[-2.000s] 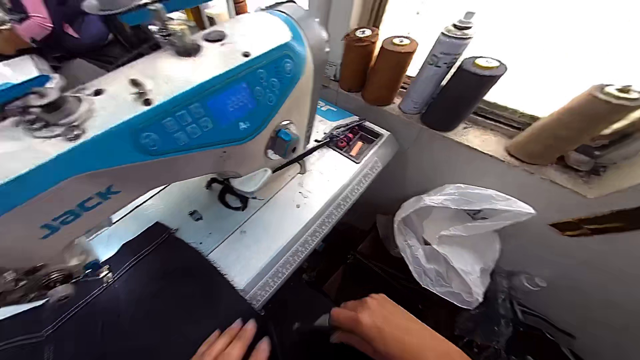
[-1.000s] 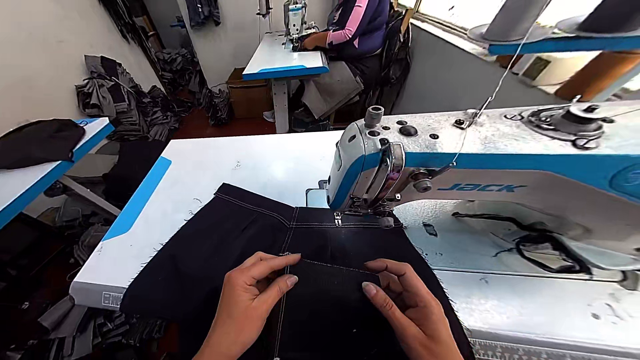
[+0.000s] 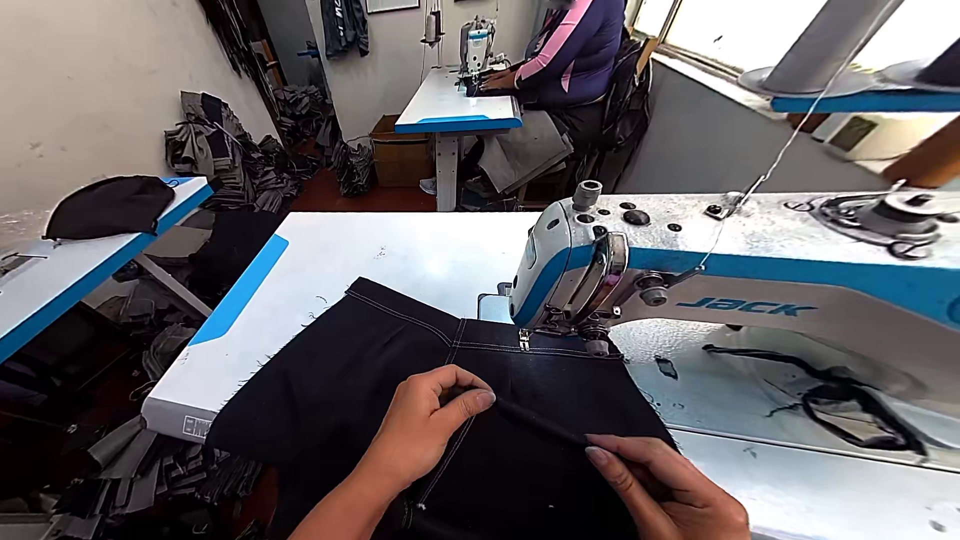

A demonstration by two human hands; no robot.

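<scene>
Dark fabric panels point(image 3: 322, 375) with pale double topstitching lie over the white machine table point(image 3: 390, 240), their upper edge under the presser foot point(image 3: 524, 340) of a Jack sewing machine point(image 3: 720, 277). My left hand point(image 3: 435, 420) pinches a folded edge of the dark cloth between thumb and forefinger, just right of the long stitched seam. Further right and a little lower, my right hand point(image 3: 667, 487) pinches the same folded edge. Both hands are on the near side of the machine's head. The needle's tip cannot be made out.
Thread scraps and a dark cloth strip point(image 3: 847, 405) lie under the machine arm. A side table point(image 3: 112, 255) at left bears a black cloth item point(image 3: 112, 208). Fabric bundles point(image 3: 225, 150) lie on the floor. Beyond, a person point(image 3: 577, 60) sits at another sewing machine point(image 3: 476, 52).
The view has swung left from the machine's right end since the oldest frame. Since one second ago, the cloth between my hands has gone from a raised flat piece to a narrow fold.
</scene>
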